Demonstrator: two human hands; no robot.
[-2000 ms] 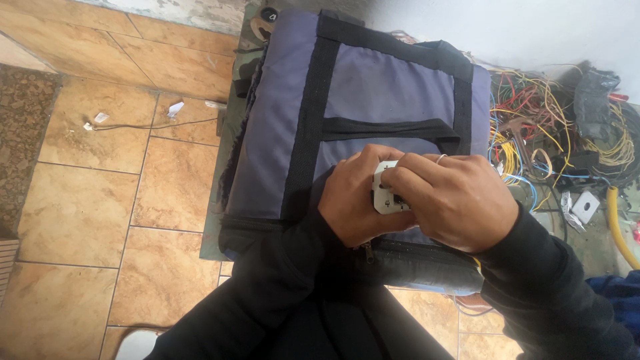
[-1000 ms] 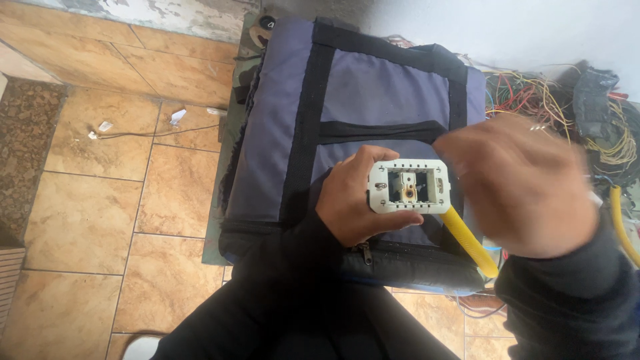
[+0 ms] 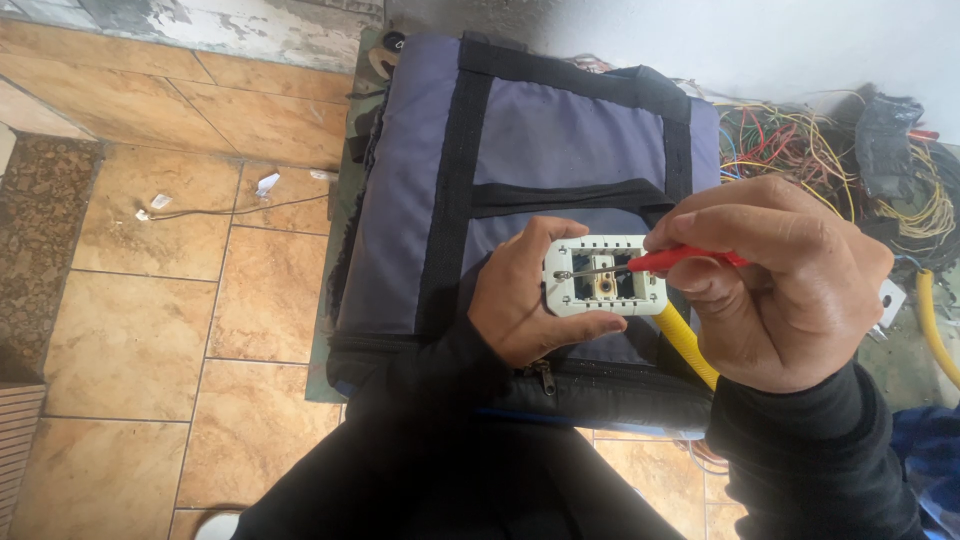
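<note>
A white electrical outlet frame [image 3: 559, 298] with a module in its middle opening is gripped along its left end by my left hand [image 3: 525, 296]. My right hand [image 3: 780, 285] holds a screwdriver by its red handle [image 3: 667, 259]. The thin metal shaft crosses the frame, its tip at the screw [image 3: 561, 276] on the left side. Yellow corrugated conduit [image 3: 686, 341] runs from the frame's lower right, partly hidden behind my right hand. Both hands are above a blue-grey fabric bag [image 3: 570, 142] with black straps.
Tangled coloured wires [image 3: 787, 142] lie right of the bag, near a dark cloth-like piece [image 3: 889, 124] and another yellow conduit [image 3: 934, 322]. A white plate with a hole [image 3: 890, 300] is partly behind my right hand. Scraps [image 3: 266, 184] and a thin cable [image 3: 225, 213] lie on the tiled floor.
Two seconds ago both hands covered the frame; then my right hand was blurred to its right. Now my right hand is at the frame with the screwdriver on the left screw.
</note>
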